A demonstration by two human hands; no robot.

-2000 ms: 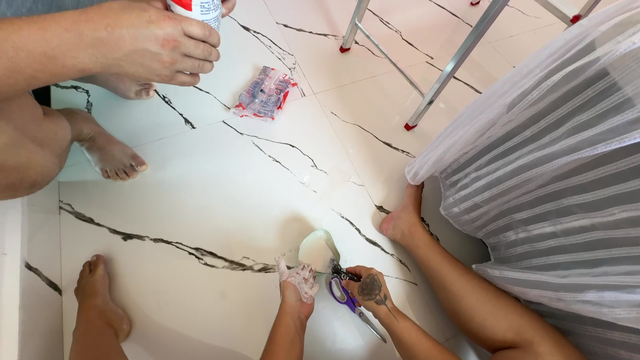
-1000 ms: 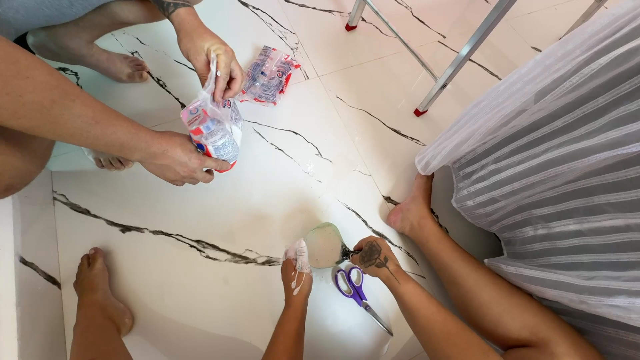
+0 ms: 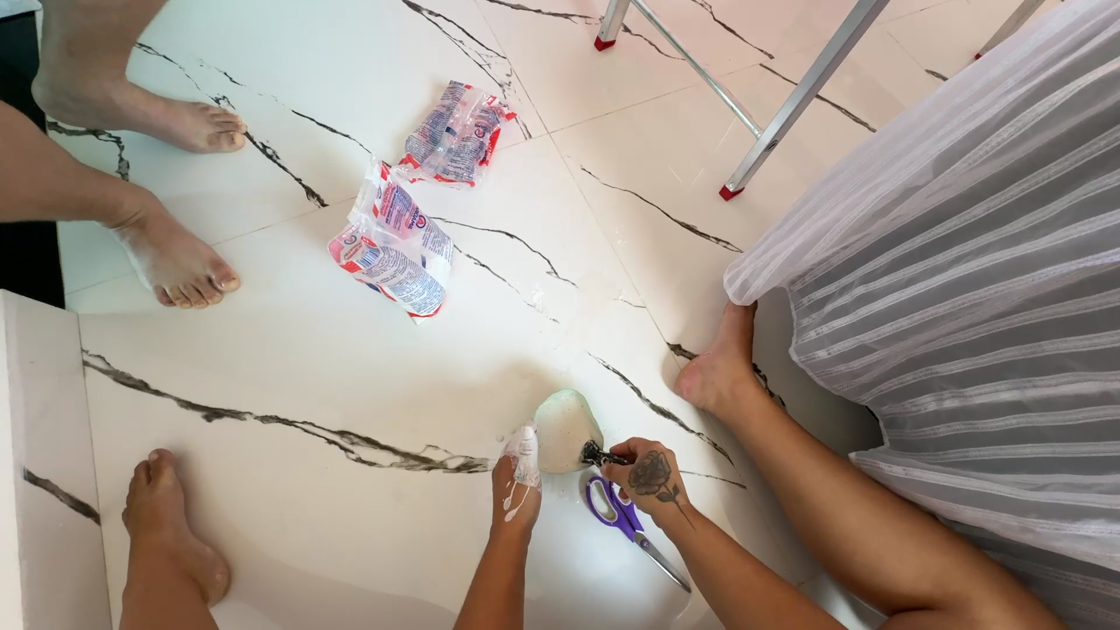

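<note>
My left hand [image 3: 521,468], its fingers coated in white paste, is against the left side of a small pale-green dish [image 3: 567,429] on the floor. A whitish substance fills the dish. From the right, my right hand [image 3: 646,471] grips a dark-handled tool [image 3: 604,453], whose end reaches over the dish's rim; its exact kind is unclear. Purple-handled scissors [image 3: 632,525] lie on the floor just below my right hand, their blades pointing down and right.
Two printed plastic packets, one nearer [image 3: 394,245] and one farther [image 3: 457,133], lie on the marble-patterned floor. Another person's bare feet [image 3: 179,262] are at the left. Metal legs with red caps [image 3: 801,96] stand top right. A sheer white curtain [image 3: 962,289] hangs at the right.
The other person's hands, which held a printed packet, have left the view; that packet now lies on the floor beside the other one. My hands remain at the dish.
</note>
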